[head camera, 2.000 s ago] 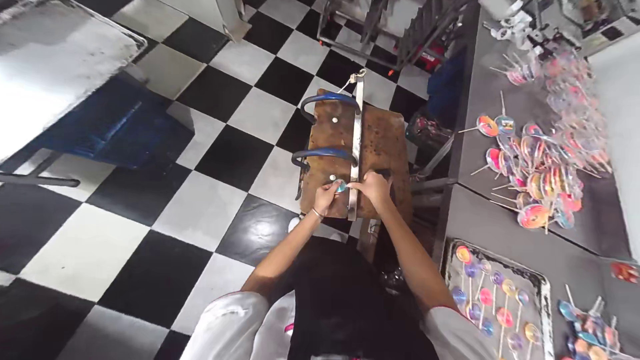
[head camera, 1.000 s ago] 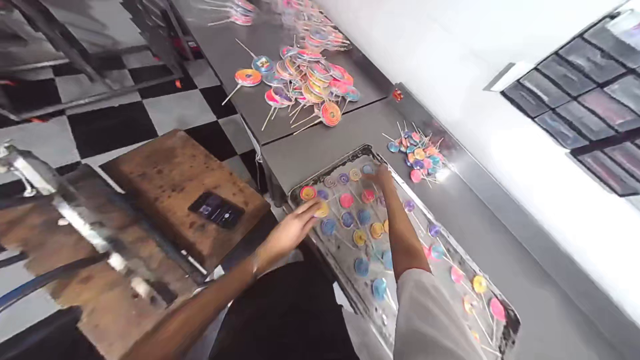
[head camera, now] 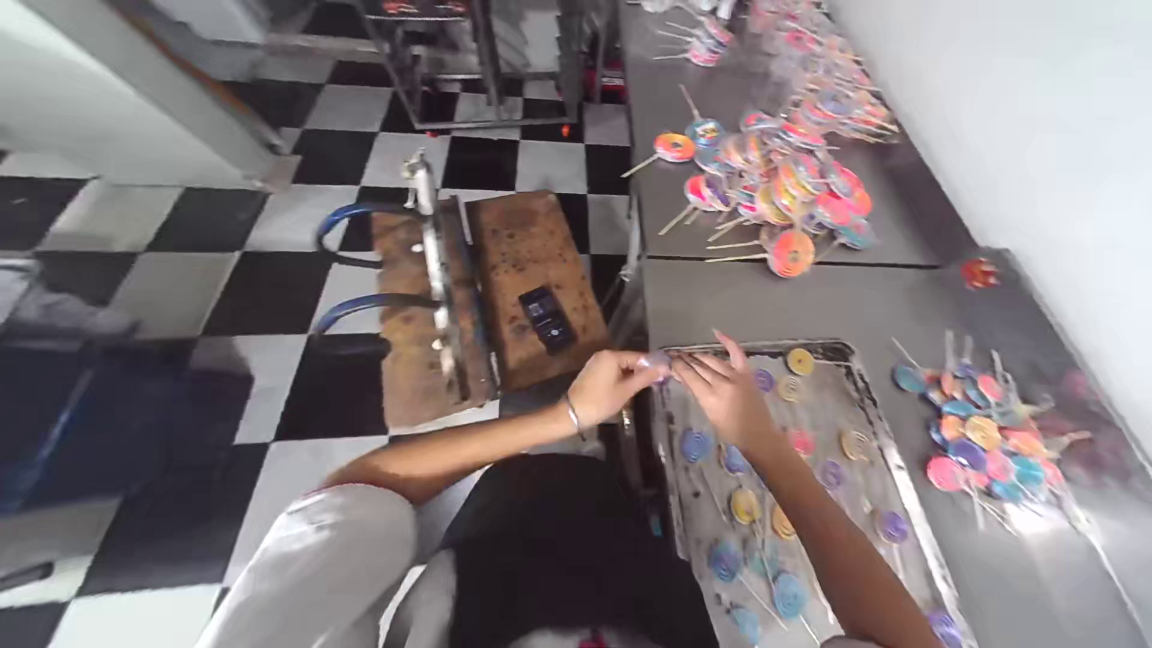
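Observation:
My left hand [head camera: 610,389], with a thin bracelet at the wrist, pinches a small purple lollipop [head camera: 658,364] at the near left corner of a metal baking tray's far end. My right hand [head camera: 720,387] meets it there, fingertips beside the lollipop; whether they grip it too is unclear. In the worn tray [head camera: 886,459] lie several spiral lollipops, among them a yellow one [head camera: 800,362], a blue one [head camera: 696,445] and a purple one [head camera: 892,526], most on pale sticks. My right forearm covers part of the tray.
Lollipops in clear wrap are heaped on the steel counter [head camera: 792,306], with a smaller pile [head camera: 981,436] to the tray's right. At left stands a wooden stand [head camera: 531,243] with a metal bar [head camera: 436,270], blue hoses [head camera: 373,304] and a phone [head camera: 546,319]. A wall borders the counter.
My hands were at the wooden stand with a small bluish thing, then apart over the tray. Now they are together at the tray's far left corner, with a purple lollipop. The view has swung widely.

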